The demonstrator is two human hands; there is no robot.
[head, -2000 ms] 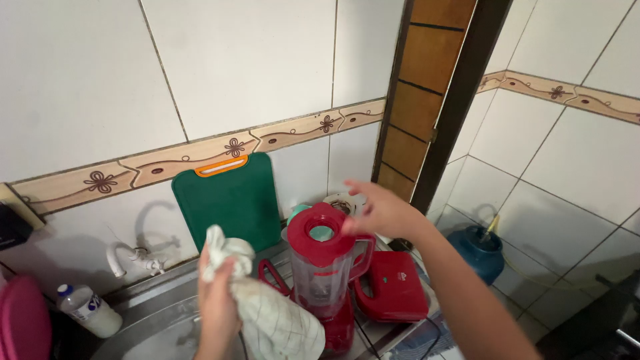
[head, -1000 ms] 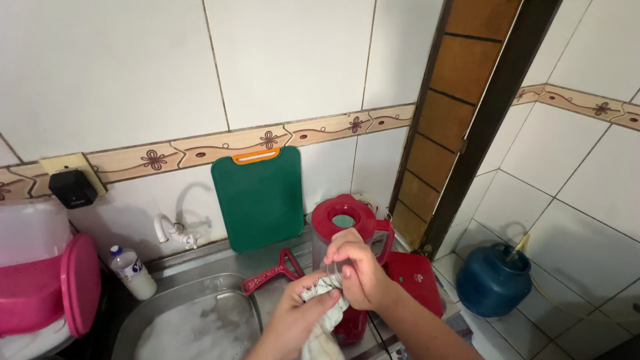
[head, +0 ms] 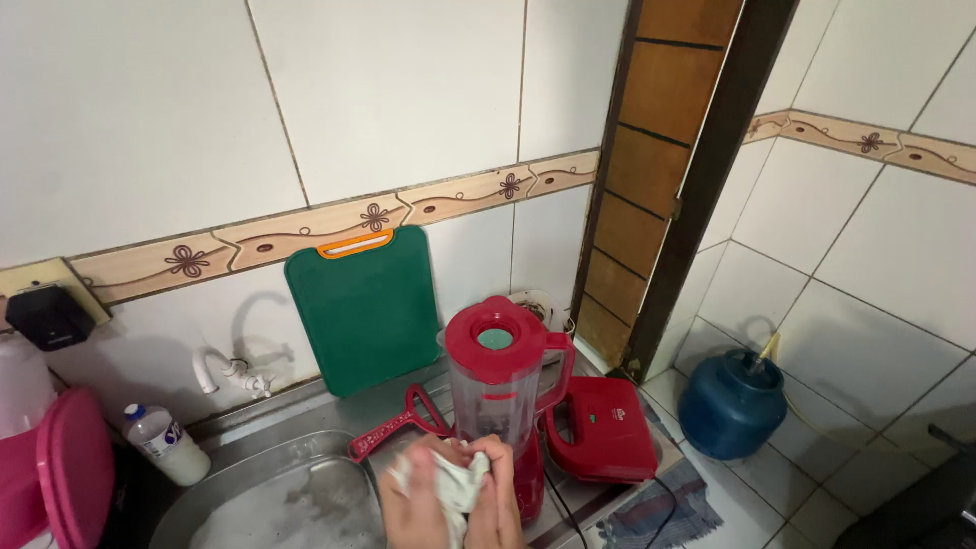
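Observation:
Both hands are together at the bottom middle, in front of the blender. My left hand (head: 415, 488) is blurred and grips one side of a bunched white cloth (head: 459, 482). On its other side my right hand (head: 494, 492) holds the same cloth, fingers curled over it. Between the fingers, some small item may be hidden; I cannot tell. Just behind stands a blender with a clear jug (head: 492, 404) and a red lid (head: 496, 339), its red base partly covered by my right hand. A red patterned handled utensil (head: 400, 427) lies on the steel counter to the left of the blender.
A sink (head: 286, 503) with foamy water lies left, near a bottle (head: 164, 444), a wall tap (head: 236, 372) and pink plastic containers (head: 72, 465). A green cutting board (head: 366, 309) leans on the wall. Right are a red sandwich maker (head: 602, 431), its cord and a blue gas cylinder (head: 732, 404).
Two seconds ago my right hand was empty above the blender while my left held the cloth. Both hands came together on the cloth and are now lower, in front of the blender.

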